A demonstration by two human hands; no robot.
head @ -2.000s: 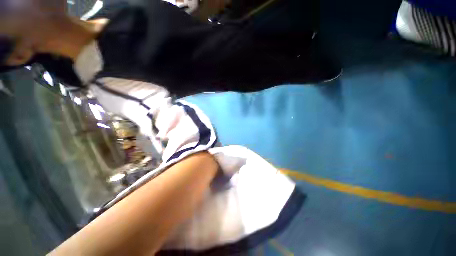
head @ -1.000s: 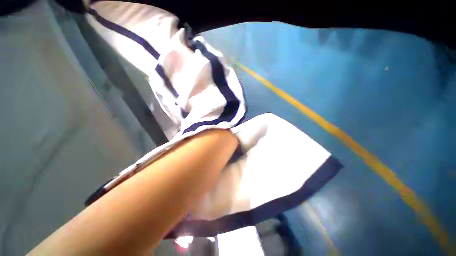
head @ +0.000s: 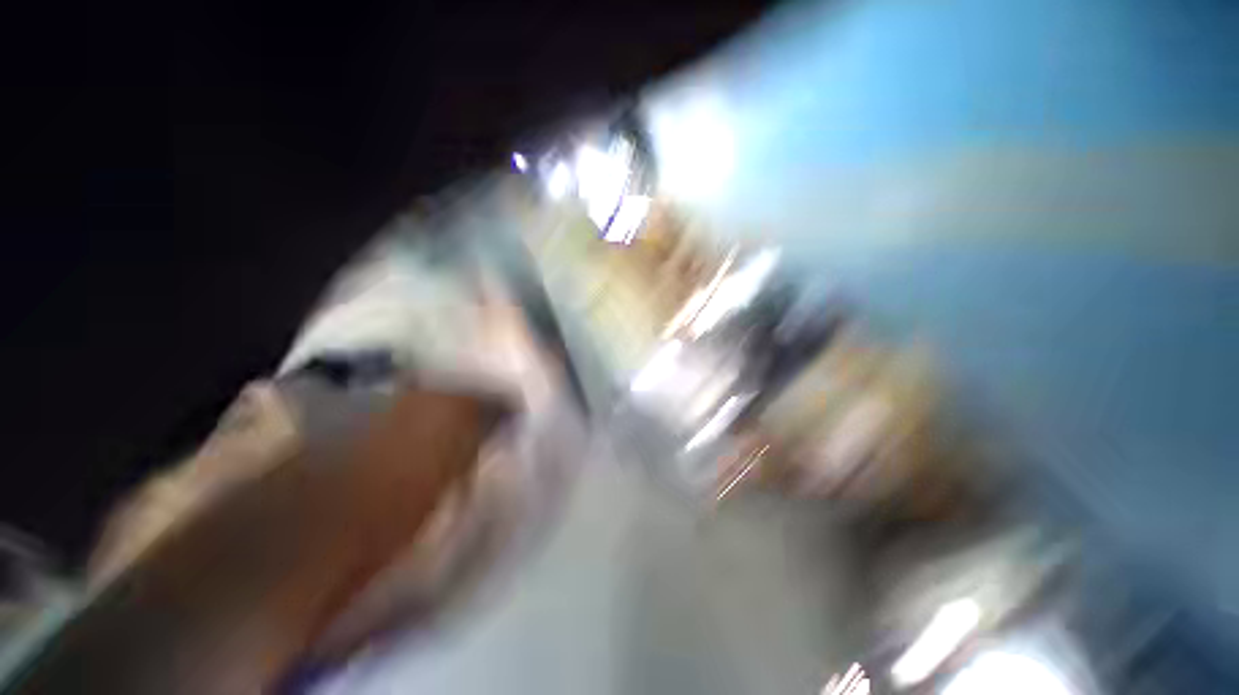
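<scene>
The view is strongly blurred and tilted. A bare forearm (head: 367,516) runs from the lower left towards the middle, with a pale sleeve (head: 394,306) around its upper end. Neither my left hand nor my right hand can be made out. No held object can be seen. A black shape covers the upper left, and what it is cannot be told.
Blue floor (head: 1087,353) with a pale yellowish band fills the upper right. Blurred brown and white items with bright glints (head: 829,421) run diagonally from the centre to the lower right. A grey surface (head: 679,584) lies at the bottom middle.
The camera has swung sharply. The forearm and sleeve are now darker, blurred and further left, the black area covers the upper left, and glinting items have come into view.
</scene>
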